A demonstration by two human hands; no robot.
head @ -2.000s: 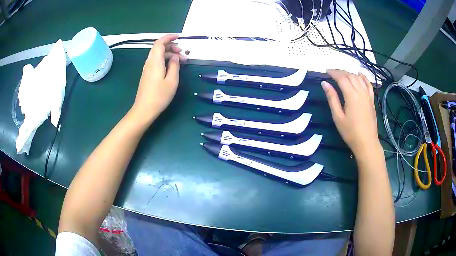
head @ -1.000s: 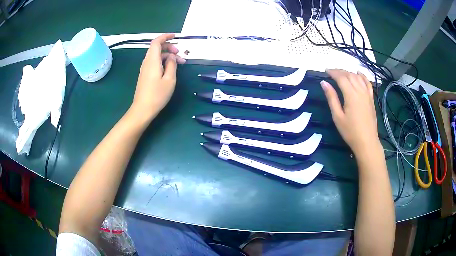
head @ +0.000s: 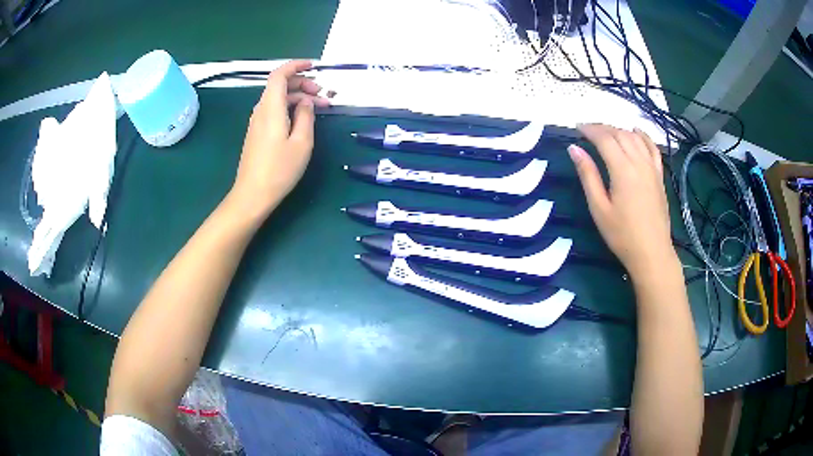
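Several white-and-black 3D pens lie in a column on the green bench, dark tips to the left and curved tails to the right. The top pen (head: 463, 138) is nearest the white board; the lowest pen (head: 481, 292) lies tilted, its front end close to the pen above. Black cables run right from the tails. My left hand (head: 278, 142) rests left of the pens at the board's edge, fingers slightly bent, holding nothing visible. My right hand (head: 624, 191) lies palm down right of the tails, over the cables, fingers apart, holding nothing visible.
The perforated white board (head: 428, 40) with black cables (head: 615, 53) is at the back. A light blue cylinder (head: 160, 98) and white cloth (head: 80, 174) are left. A clear filament coil (head: 713, 258), scissors (head: 754, 294) and a carton (head: 796, 267) are right.
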